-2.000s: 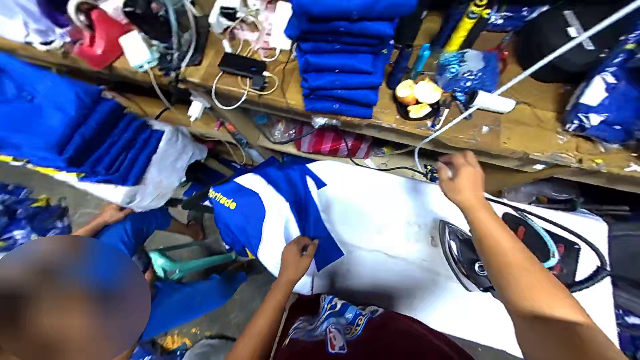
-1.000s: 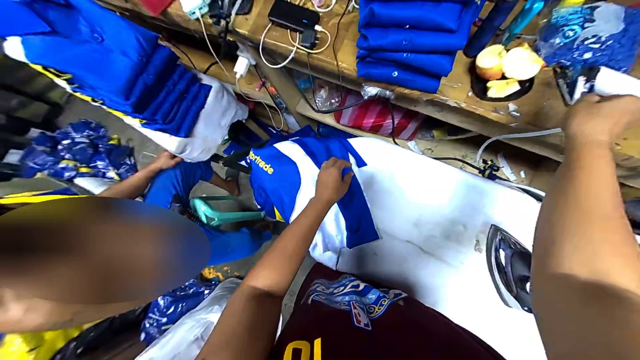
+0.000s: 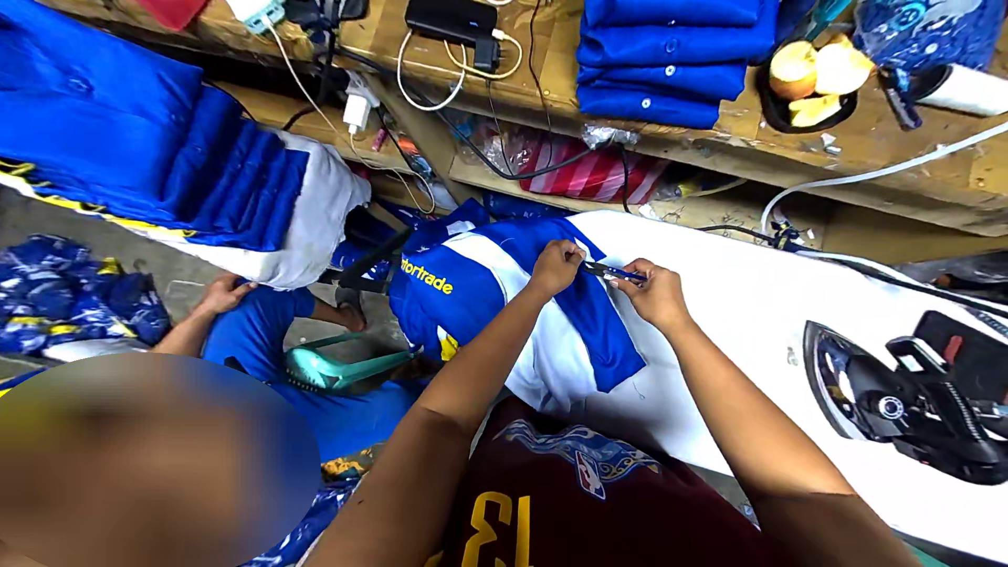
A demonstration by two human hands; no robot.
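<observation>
A blue and white garment (image 3: pixel 504 291) with yellow lettering lies over the narrow left end of a white-covered ironing board (image 3: pixel 732 276). My left hand (image 3: pixel 557 266) pinches a small bit at the garment's upper edge; the fingers hide most of it. Just right of it, my right hand (image 3: pixel 652 290) grips a small dark cutting tool, seemingly thread snips (image 3: pixel 602 271), whose tip points at the left fingertips. A loose thread shows near the garment's lower corner. Farther right, a black electric iron (image 3: pixel 890 405) rests on the board.
Folded blue shirts (image 3: pixel 669 67) are stacked on the wooden table (image 3: pixel 543 47) beyond the board, beside a dark bowl (image 3: pixel 811 110) of fruit or peel. More blue garments (image 3: pixel 157 142) lie at left. Another person sits at lower left near a teal chair (image 3: pixel 339 366). Cables hang along the table edge.
My right hand has come from the table's right side to the garment, now with the small cutting tool. My left hand remains at the garment, now pinching its upper edge. The view has shifted.
</observation>
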